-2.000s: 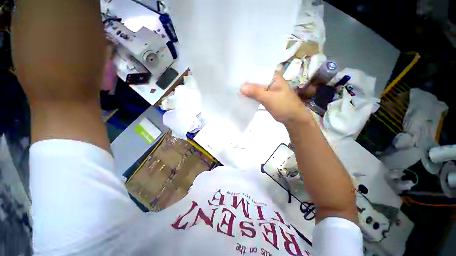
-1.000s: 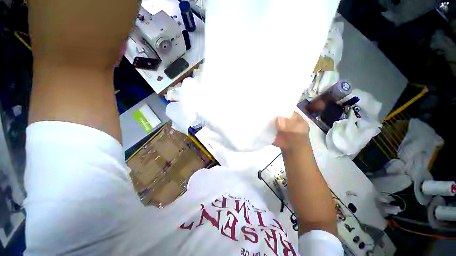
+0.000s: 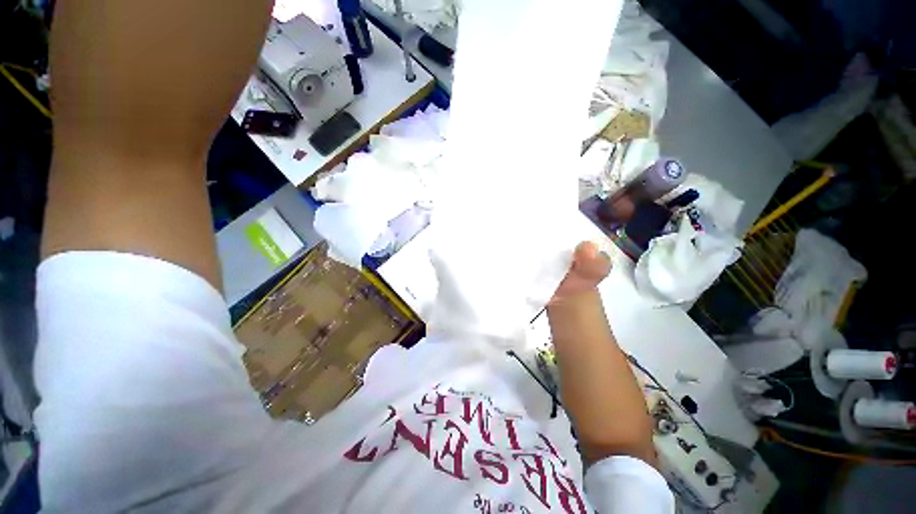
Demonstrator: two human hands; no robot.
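A long white cloth piece (image 3: 522, 131) hangs down the middle of the view, from the top edge to in front of my shirt. It is overexposed, so its folds and seams are hard to see. My right hand (image 3: 583, 273) holds the cloth at its lower right edge, with the thumb side showing and the other fingers mostly hidden. My left arm is raised at the left, and my left hand is cut off by the top edge. Part of a sewing machine (image 3: 693, 457) shows to the right of my right forearm.
Heaped white cloth (image 3: 377, 181) lies behind the held piece. Another sewing machine (image 3: 306, 80) stands at the upper left. A cardboard box (image 3: 321, 331) is below the table. A grey-purple cylinder (image 3: 658, 179), a yellow rail cart (image 3: 793, 206) and thread cones (image 3: 862, 364) are at the right.
The cloth now hangs as a narrower strip, uncovering more of the heap behind it. My right hand is lower than two seconds ago and still on the cloth edge. The view has shifted slightly.
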